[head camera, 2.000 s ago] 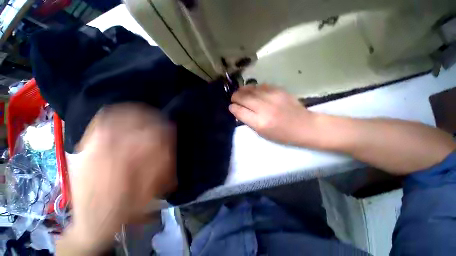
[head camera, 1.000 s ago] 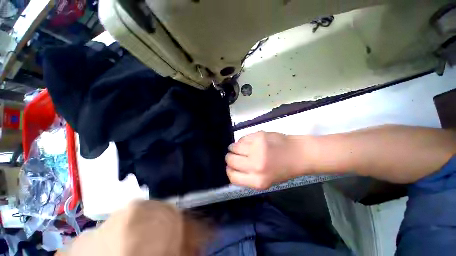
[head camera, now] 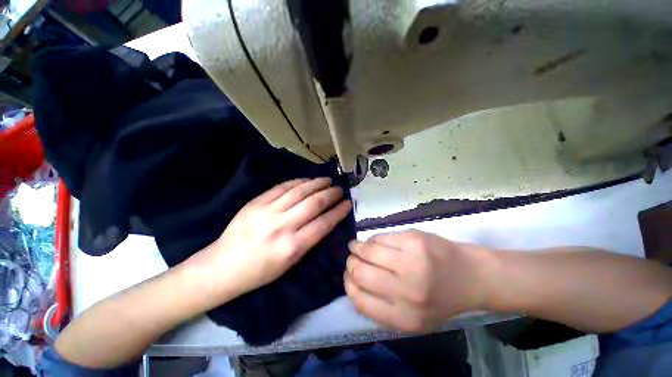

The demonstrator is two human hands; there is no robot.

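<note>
The black garment (head camera: 199, 140) lies bunched on the white table, left of and below the needle area (head camera: 343, 171) of the cream sewing machine (head camera: 471, 81). Its right edge runs down from the presser foot. My left hand (head camera: 284, 228) lies on the cloth, fingertips close to the foot. My right hand (head camera: 401, 280) is closed at the garment's right edge near the table front, fingertips pinching the edge. The needle itself is too small to tell.
A red plastic basket (head camera: 63, 258) with clear bags stands at the left. The table's front edge (head camera: 295, 344) has a printed ruler scale. A dark worn strip (head camera: 442, 212) runs along the machine bed. A white box shows below at the right.
My left hand has moved from the lower left, where it was blurred, onto the cloth beside the foot. My right hand, earlier near the needle, remains at the cloth's edge lower down. The view has shifted.
</note>
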